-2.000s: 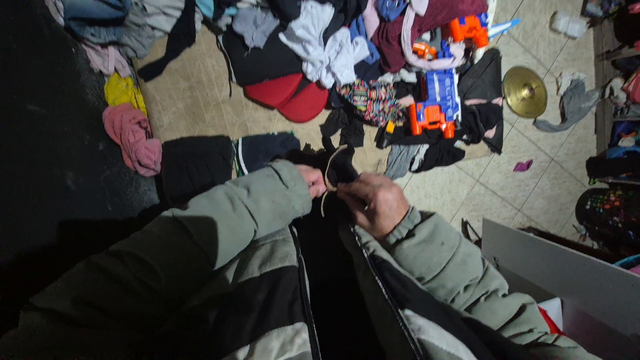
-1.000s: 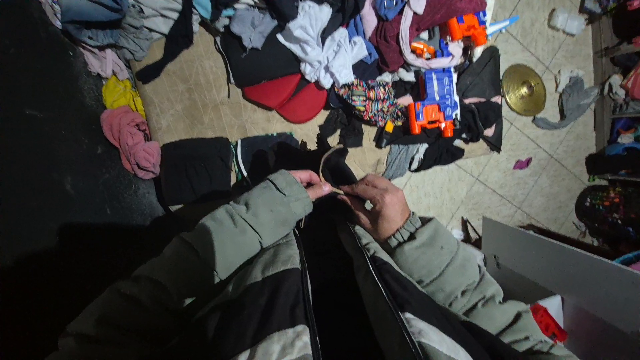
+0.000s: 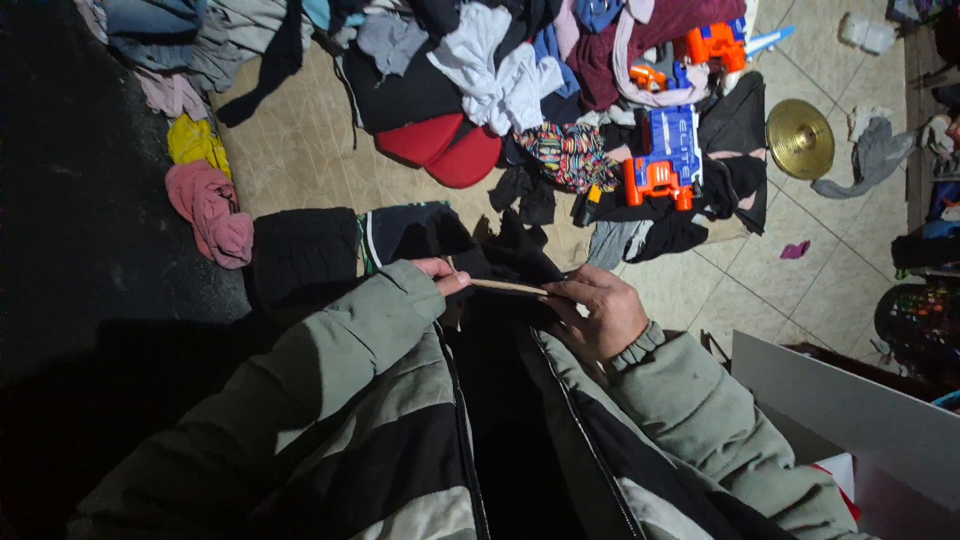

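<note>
A thin tan cord or strip (image 3: 510,286) is stretched nearly level between my two hands, in front of my open jacket. My left hand (image 3: 442,276) pinches its left end between thumb and finger. The other end is held in the bent fingers of my right hand (image 3: 600,304). Dark cloth lies just beneath and beyond the strip; whether the strip belongs to it I cannot tell. Folded black clothing (image 3: 306,244) and a folded navy garment with a white stripe (image 3: 412,225) lie beyond my left hand.
Piled clothes, a white garment (image 3: 495,67) among them, cover the tan surface ahead. Red rounded cloth pieces (image 3: 442,150) and a blue and orange toy blaster (image 3: 667,157) lie there. A brass cymbal (image 3: 800,139) sits on the tiles. A white panel (image 3: 840,397) stands at right.
The tan strip was curved in a loop above my fingers; now it is drawn out straight. My hands have moved apart, with the strip between them.
</note>
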